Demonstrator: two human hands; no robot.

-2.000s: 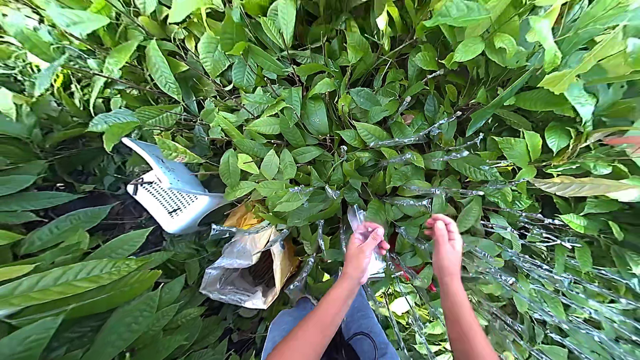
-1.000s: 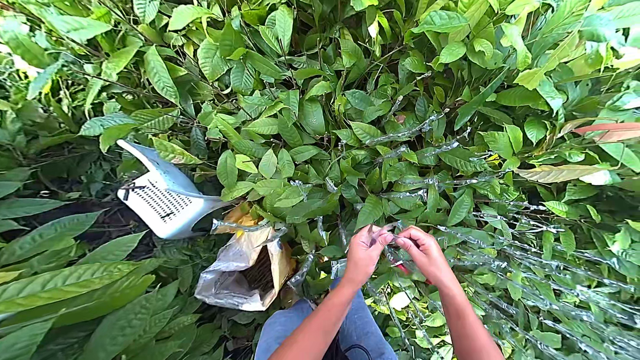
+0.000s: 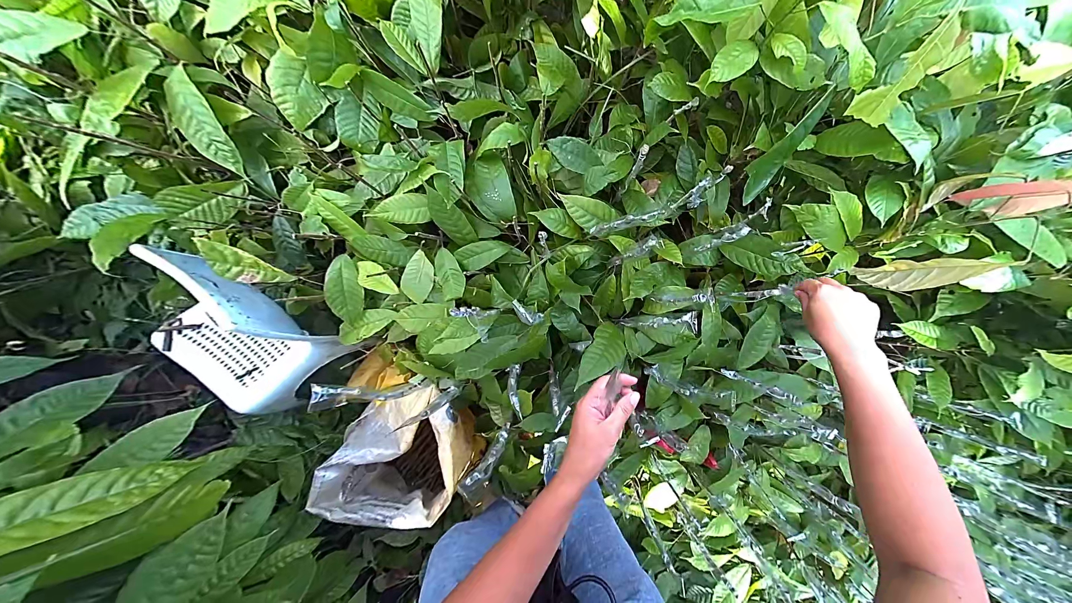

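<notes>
My left hand [image 3: 600,419] is low in the middle of the view, fingers curled at a leafy stem; a thin translucent piece seems to be between thumb and fingers. Farther right and higher, my right hand [image 3: 836,318] has its fingertips closed at the end of a clear plastic wrap [image 3: 737,295] around a thin plant stem. Whether it grips the wrap's end or something thin beside it is hard to tell. More plastic-wrapped stems [image 3: 662,216] stand among green leaves [image 3: 603,353] around both hands.
A white plastic chair [image 3: 243,356] lies tipped among the leaves at left. Beside my knees sits an open, crumpled bag [image 3: 368,477] with brown contents. Several wrapped stems fan out at lower right. Red items [image 3: 666,444] show among the leaves by my left hand.
My hands were together near the middle one second ago. Now they are apart: the right hand has moved up and right to a wrapped stem, while the left is lower in the middle.
</notes>
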